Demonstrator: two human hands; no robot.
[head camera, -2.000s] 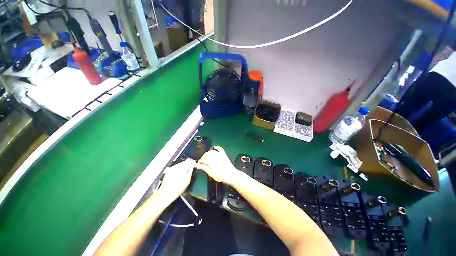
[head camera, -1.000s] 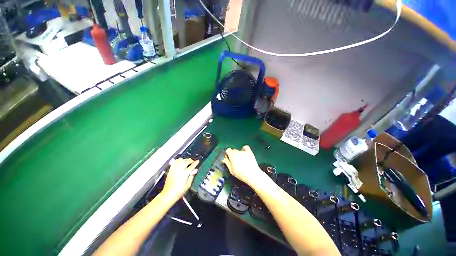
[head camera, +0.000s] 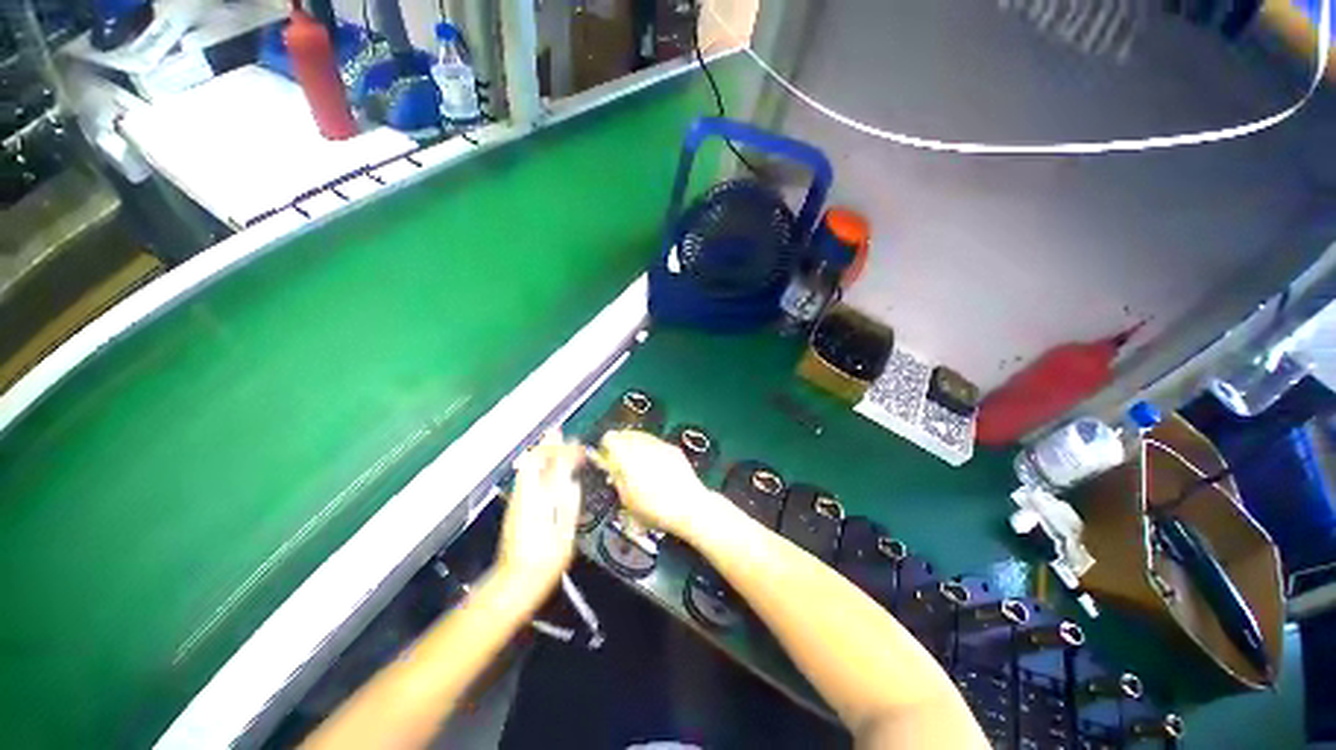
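Black housings (head camera: 750, 495) with brass rings at their far ends lie in a row along the bench's front edge. The leftmost housing (head camera: 635, 415) lies by the white edge, its near part hidden by my hands. My left hand (head camera: 545, 491) and my right hand (head camera: 639, 476) are close together over the left end of the row. The fingers are bent and blurred, and I cannot tell what is between them. Housings at the right end show open inner compartments.
A blue fan (head camera: 737, 242), a box of dark small parts (head camera: 850, 352), a speckled tray (head camera: 916, 403) and a red bottle (head camera: 1058, 387) stand along the panel. A brown carton (head camera: 1121, 550) is at the right. A green side surface (head camera: 323, 352) with a white edge is at the left.
The view has shifted. My hands were apart, over two separate housings with pale parts showing in one; now they are together at the leftmost housing and those pale parts are mostly out of sight.
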